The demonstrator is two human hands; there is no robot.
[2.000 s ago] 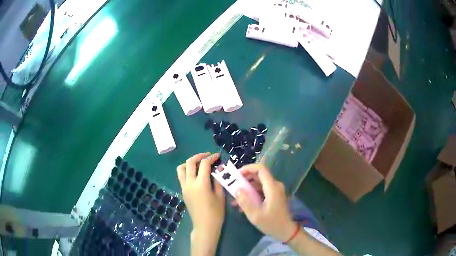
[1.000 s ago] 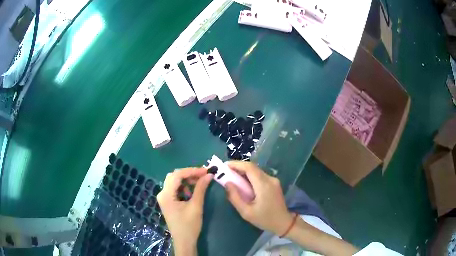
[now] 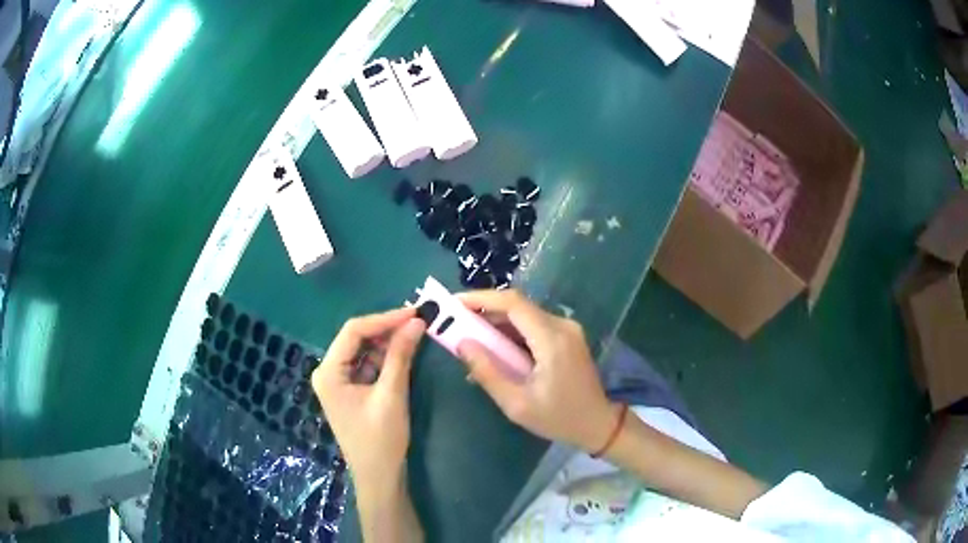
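Note:
A pale pink housing point(image 3: 478, 342) lies tilted in my right hand point(image 3: 552, 371), which grips its lower part. Its pronged end points up and left. A black oval insert point(image 3: 428, 311) sits at that end, and a dark slot shows below it. My left hand point(image 3: 372, 387) has its thumb and index finger closed at the insert's edge; whether it grips the insert or presses it is hidden. A heap of loose black inserts point(image 3: 478, 225) lies just beyond the housing on the green table.
Several pink-white housings point(image 3: 441, 106) lie beyond the heap. A grid of black parts point(image 3: 249, 355) under crinkled clear film point(image 3: 249, 456) is at left. An open cardboard box point(image 3: 727, 281) of pink parts point(image 3: 743, 175) stands at right. White paper point(image 3: 711, 23) is at the top.
My left thumb and index finger have come to the housing's end, where a black oval now fills the opening that showed a cross-like mark. The view has shifted, so the table things appear higher.

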